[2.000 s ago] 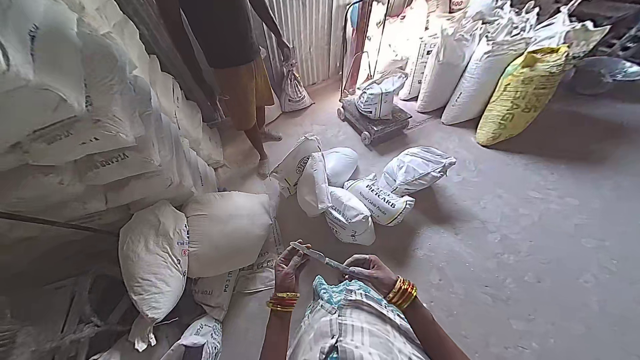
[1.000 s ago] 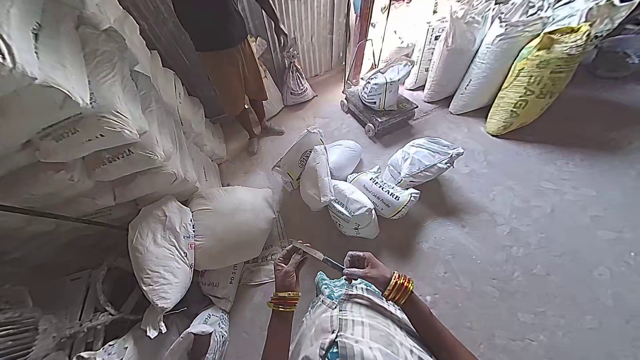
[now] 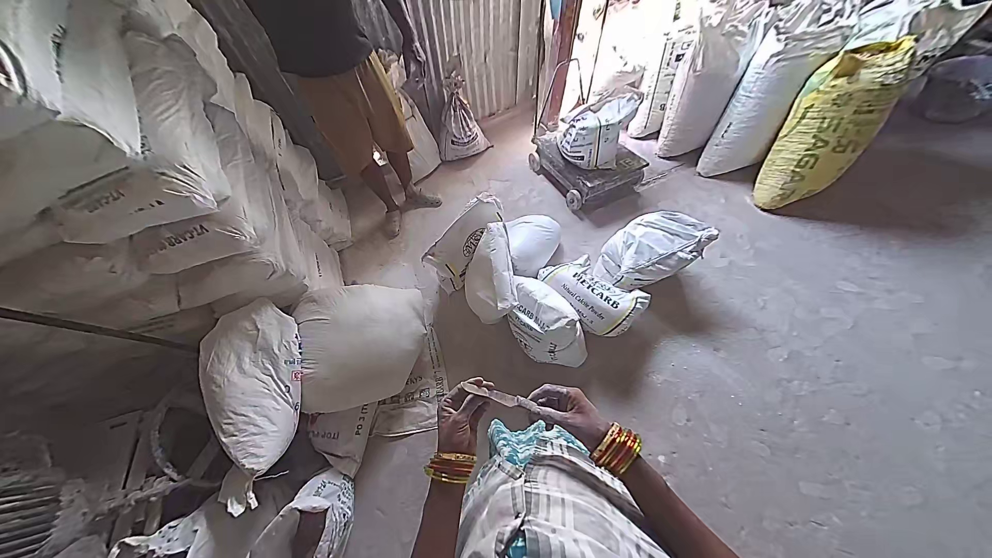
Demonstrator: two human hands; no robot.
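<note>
A thin, pale strip-like object [image 3: 504, 398], too blurred to name, spans the gap between my two hands in front of my body. Its left end is pinched in the fingers of my left hand [image 3: 463, 418]. My right hand [image 3: 570, 415] grips the other end. Bangles circle both wrists. Below the hands lies the checked cloth [image 3: 542, 496] over my body, with turquoise fabric [image 3: 527, 443] at its upper edge. Beyond my hands, several filled white sacks [image 3: 548, 322] rest on the dusty floor.
Stacked white sacks [image 3: 178, 194] rise at the left, with two bulging sacks [image 3: 360, 345] beside them. A person [image 3: 349, 101] stands near the corrugated wall. A wheeled platform [image 3: 593, 174] bears a sack [image 3: 597, 132]. A yellow sack [image 3: 837, 124] leans among white ones at the right.
The thin object looked darker near my right hand one second ago and looks pale along its length now. Both hands stay close together around it. The standing person's feet are placed differently than two seconds ago.
</note>
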